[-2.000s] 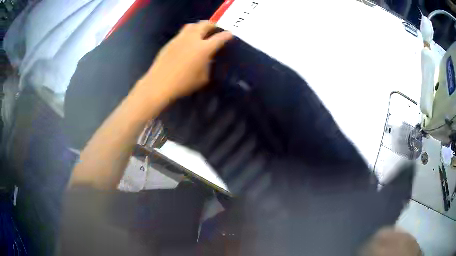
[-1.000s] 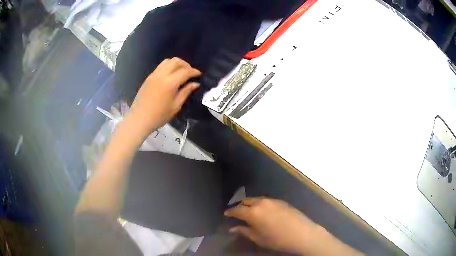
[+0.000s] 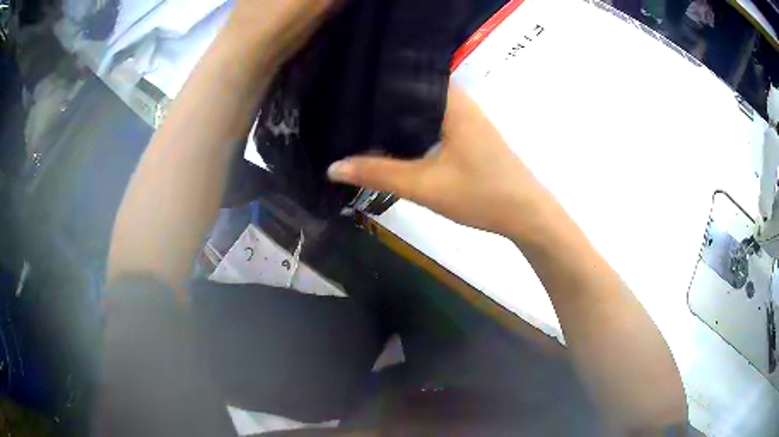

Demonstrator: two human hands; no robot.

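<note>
A black fabric piece hangs over the left end of the white machine table, bunched between my hands. My right hand grips its near right side, with the thumb on the front of the fabric and the fingers hidden behind it. My left hand is at the top edge of the picture, at the fabric's upper left. Its fingers are cut off or hidden, so I cannot tell its hold.
The white table has a red edge at the back left. The needle plate is at the right. White cloth lies at the upper left. White paper with marks lies below the table's left end.
The fabric is now gathered upright at the table's left end. My right hand has moved up from below the table edge and taken hold of it. My left hand has moved up.
</note>
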